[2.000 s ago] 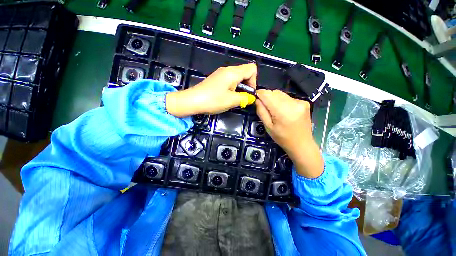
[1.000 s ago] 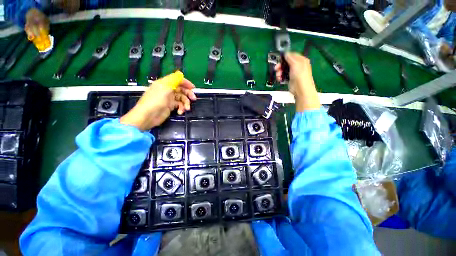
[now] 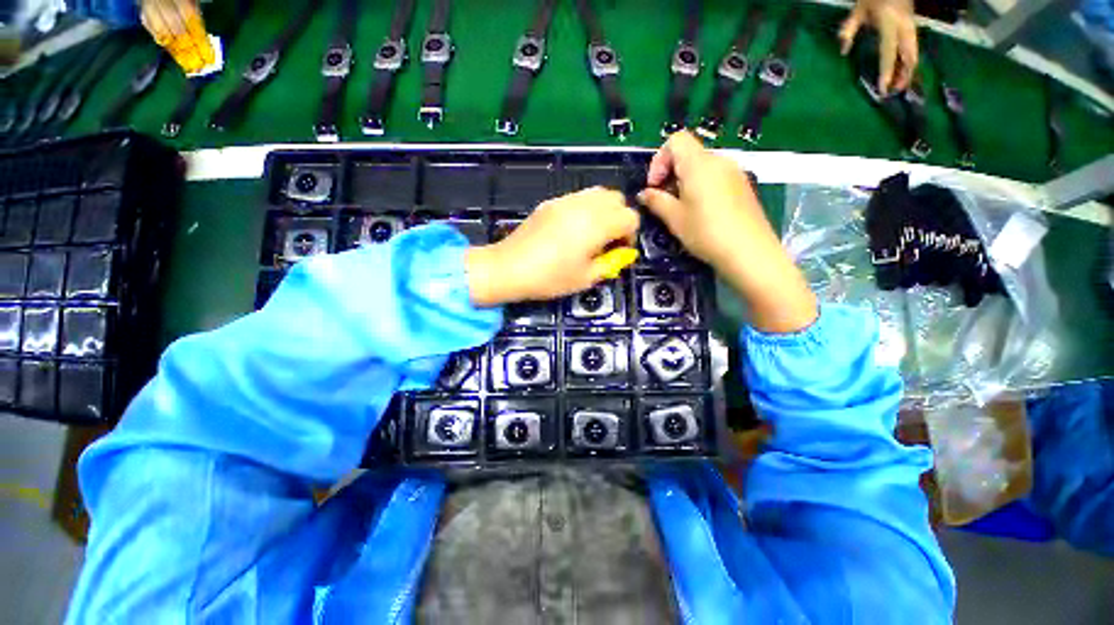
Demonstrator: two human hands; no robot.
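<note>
A black tray (image 3: 419,183) in front of me holds several grey watch heads (image 3: 528,365), backs up, in its pockets. My left hand (image 3: 556,248), with a yellow finger cot (image 3: 616,261), is over the tray's upper middle with curled fingers; whether it holds anything is hidden. My right hand (image 3: 712,208) is at the tray's upper right, thumb and index finger close together beside a dark strap-like piece (image 3: 635,175). Whether they grip it is unclear. My right hand and forearm cover part of the tray's upper right corner.
Strapped watches (image 3: 529,51) lie across the green belt (image 3: 476,92) behind the pale edging (image 3: 226,161). Stacked black trays (image 3: 73,263) stand left. A clear bag (image 3: 855,330) with black straps (image 3: 935,238) lies right. Other people's hands (image 3: 886,37) reach over the belt at both upper corners.
My right hand has left the watch on the belt and come back to the tray's upper right. My left hand has moved right, beside it, fingers now curled. The view has shifted.
</note>
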